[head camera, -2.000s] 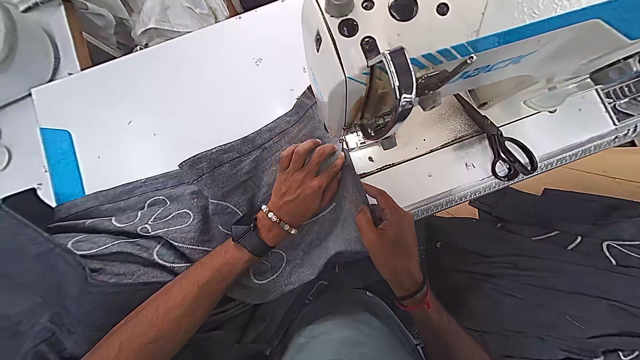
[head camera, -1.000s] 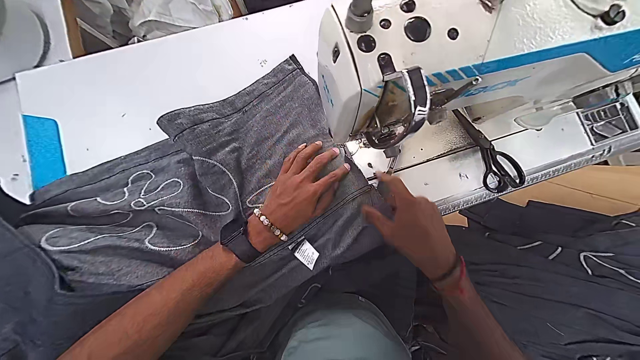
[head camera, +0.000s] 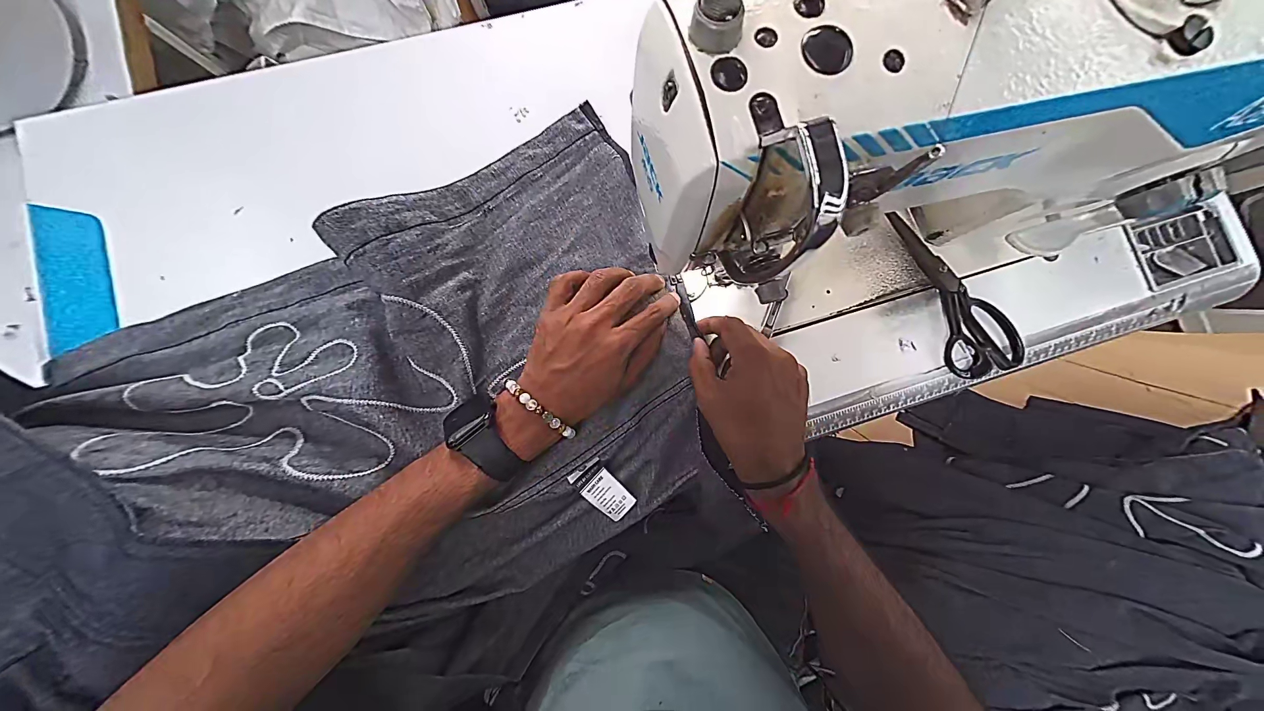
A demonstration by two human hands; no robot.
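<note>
A dark grey garment with white curved stitching lies across the sewing machine bed, its edge at the needle area of the white and blue industrial sewing machine. My left hand rests flat on the cloth, fingertips beside the presser foot area. Close to the machine's front, my right hand pinches the garment's folded edge between thumb and fingers. A white care label shows on the fabric below my left wrist. The needle itself is hard to make out.
Black-handled scissors lie on the machine bed at the right. More dark garments are heaped below the bed's edge. White plastic bags sit behind the table.
My right hand has come back to the cloth edge and pinches it, after its fingers were extended near the needle area. The care label, not visible at first, now shows.
</note>
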